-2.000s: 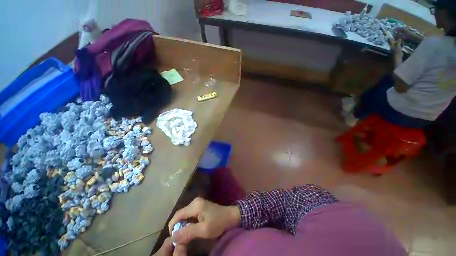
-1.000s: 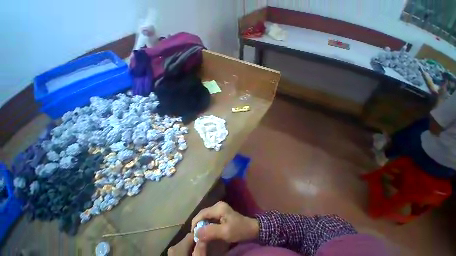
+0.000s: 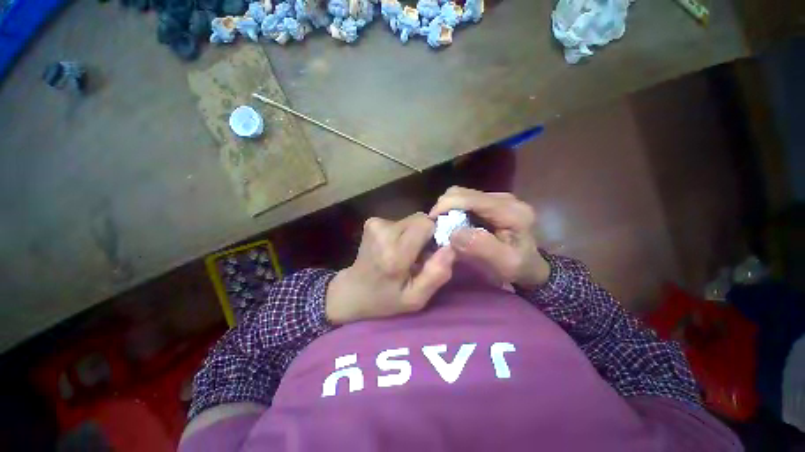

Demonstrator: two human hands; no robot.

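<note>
A pale ruffled flower piece (image 3: 451,226) is held between both hands over the lap, beyond the table edge. My left hand (image 3: 388,265) has its fingertips against the piece's left side. My right hand (image 3: 496,234) grips it from the right with thumb and fingers. Whether a dark cup is joined to it is hidden by the fingers. The thin stick (image 3: 340,133) lies with its tip on the cardboard pad (image 3: 284,168) and its other end at the table edge. The white glue pot (image 3: 246,122) stands on the pad.
Ruffled pieces (image 3: 287,19) and dark cups (image 3: 179,33) are heaped at the table's far side. A dark-and-pale piece (image 3: 65,76) stands apart at left. White crumpled plastic (image 3: 590,25) lies far right. A yellow-rimmed tray (image 3: 216,281) is below the table edge.
The view has swung left and down, bringing both hands, the cardboard pad and the yellow-rimmed tray fully or more into sight. The hands still hold the pale piece.
</note>
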